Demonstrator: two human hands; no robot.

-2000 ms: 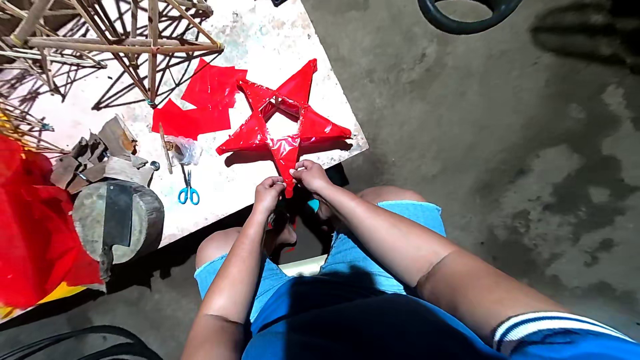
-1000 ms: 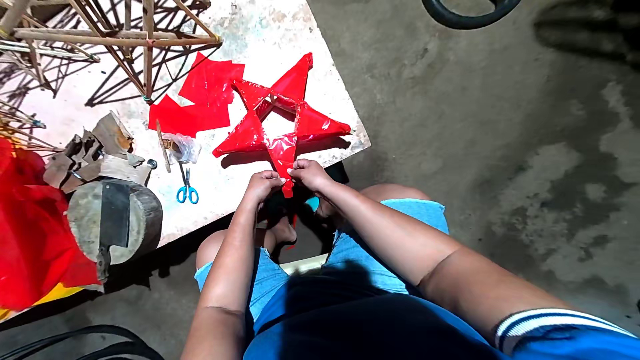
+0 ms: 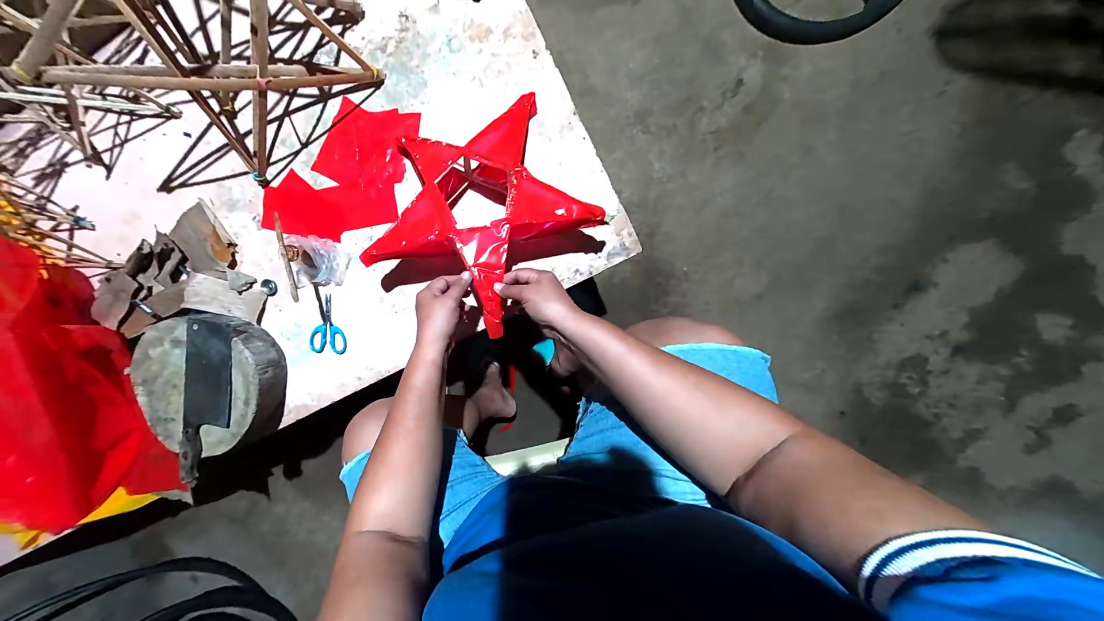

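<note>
A star-shaped frame covered in glossy red plastic film (image 3: 552, 207) lies near the corner of the white table, its middle uncovered. Its lowest point reaches the table edge, between my two hands. My left hand (image 3: 442, 306) pinches the left side of that point with thumb and finger. On the opposite side, my right hand (image 3: 536, 295) pinches the film. Cut pieces of red film (image 3: 366, 155) lie left of the star. Scissors with blue handles (image 3: 328, 335) rest below them, beside a clear plastic bag (image 3: 323, 259) and a thin stick (image 3: 285, 257).
Stick frames (image 3: 259, 82) stand at the upper left of the white table (image 3: 466, 52). A cleaver (image 3: 207, 375) lies on a round wood block (image 3: 155, 371) near torn cardboard (image 3: 216, 293). Red plastic sheeting (image 3: 60, 397) is heaped at the far left. Black tubing lies on the floor, lower left.
Both hands have moved slightly up the star's lowest point, so more of its tip shows below the fingers. The star stays in about the same place.
</note>
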